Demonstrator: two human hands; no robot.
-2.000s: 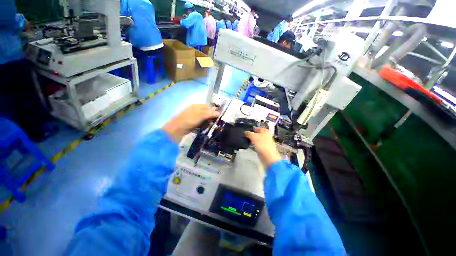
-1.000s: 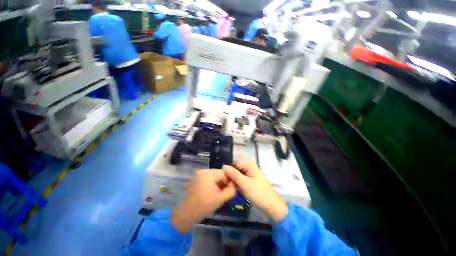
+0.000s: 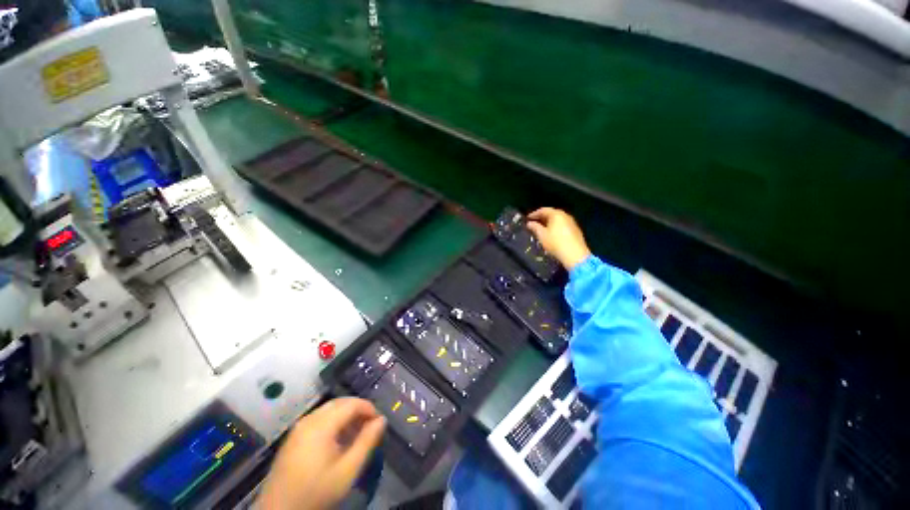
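A black component tray [image 3: 461,280] lies on the green bench beside the machine, with several black phone bodies in it. Two phone bodies, one of them here [image 3: 401,393], lie in its near pockets. Another phone body [image 3: 535,310] lies towards the far end. My right hand [image 3: 561,237] has its fingertips on the upper end of the farthest phone body [image 3: 522,242]; its lower part is partly behind my sleeve. My left hand [image 3: 324,451] is over the tray's near corner, fingers curled, blurred; I cannot tell whether it holds anything.
A second black tray [image 3: 339,194] lies further back on the bench. A white slotted tray [image 3: 512,434] with small black pieces is partly under my right arm. The white machine [image 3: 185,359] stands on the left, with fixtures, a red button [image 3: 326,350] and a control screen [image 3: 190,464].
The view has swung right from the machine to the trays. My hands, together in front of the machine before, are now apart, the right one out at the far phone body.
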